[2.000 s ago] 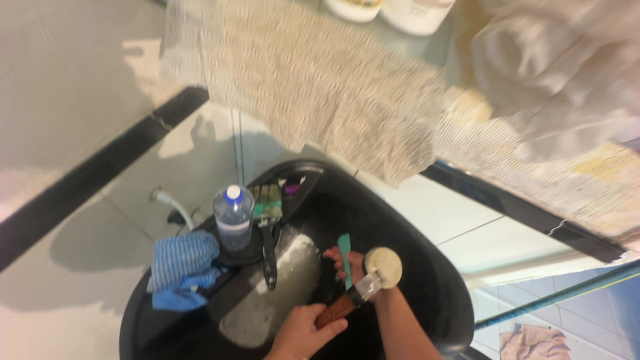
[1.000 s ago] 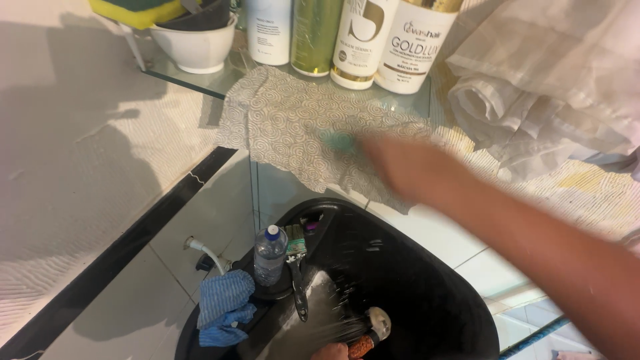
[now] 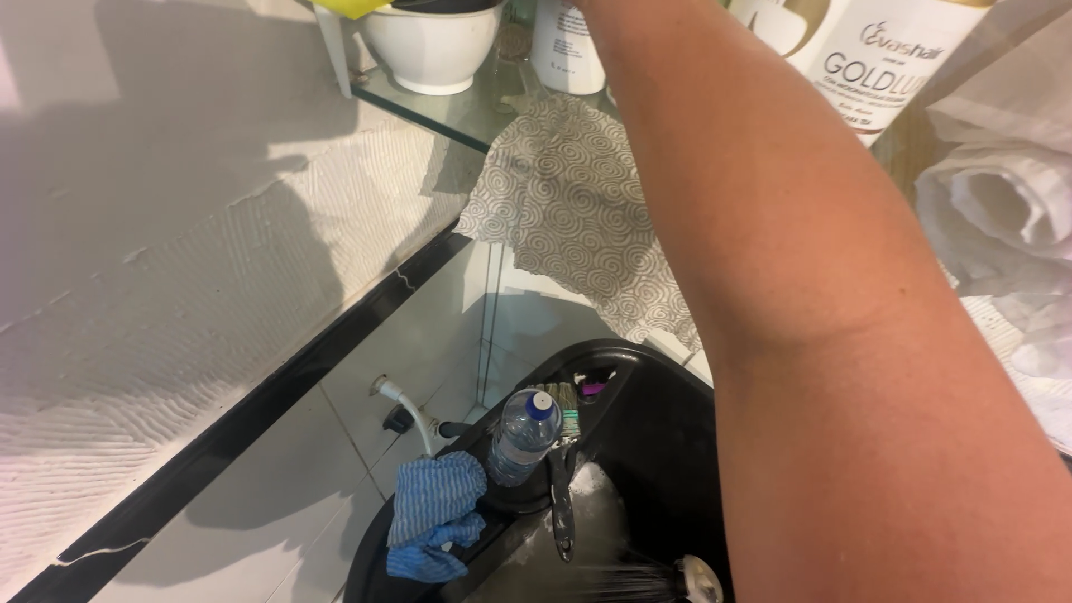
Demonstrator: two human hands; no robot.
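Note:
My right forearm reaches up across the view, and its hand lies past the top edge, near the glass shelf and a white bottle. My left hand is out of view. A hand shower head sprays water leftward at the bottom, inside the black wash basin; its handle is hidden. On the basin's rim stand a clear plastic bottle with a blue and white cap and a flat brush with a dark handle. A blue striped cloth hangs over the rim.
A swirl-patterned cloth drapes over the shelf edge. A white bowl stands at the shelf's left, with something yellow beside it. A white-labelled container and crumpled white material are at right. A white hose leaves the tiled wall.
My right hand has moved from the basin, where it held a turquoise spatula, up over the patterned cloth and out of view. My left hand, earlier on the shower handle, has left the view.

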